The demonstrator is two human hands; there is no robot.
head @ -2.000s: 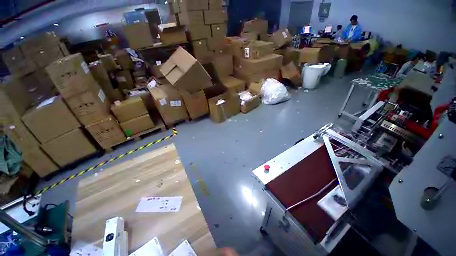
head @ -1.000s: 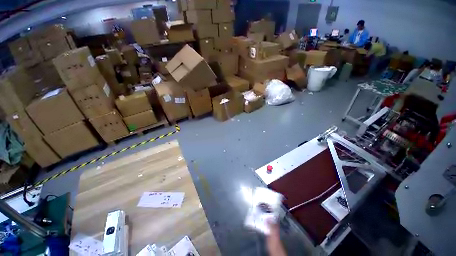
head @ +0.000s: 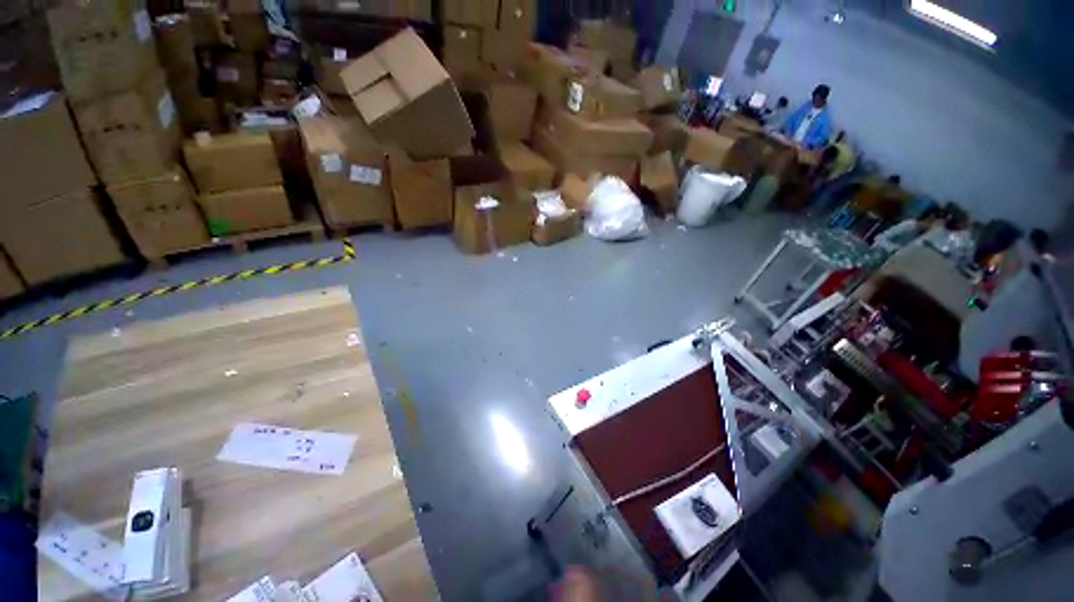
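Note:
A white product box (head: 697, 517) with a dark round picture lies on the red-brown bed (head: 636, 446) of the wrapping machine, by the metal bars. Part of a hand, blurred and cut off by the bottom edge (head: 577, 584), shows left of the machine; it looks like my right hand, and its fingers cannot be made out. My left hand is not in view. Several white boxes (head: 343, 581) show at the table's near edge. A narrow white box (head: 153, 524) stands on the wooden table (head: 212, 388) at left.
A printed paper sheet (head: 287, 448) lies on the table; another (head: 80, 555) is at its left. Angled metal bars (head: 733, 429) cross the bed. A red button (head: 583, 398) sits on the machine's white top. Brown cartons (head: 406, 94) are piled behind floor tape. A person (head: 808, 122) is far back.
The box held in the hand over the machine's left side now lies on the red-brown bed. The hand has drawn back to the bottom edge. The view has turned right.

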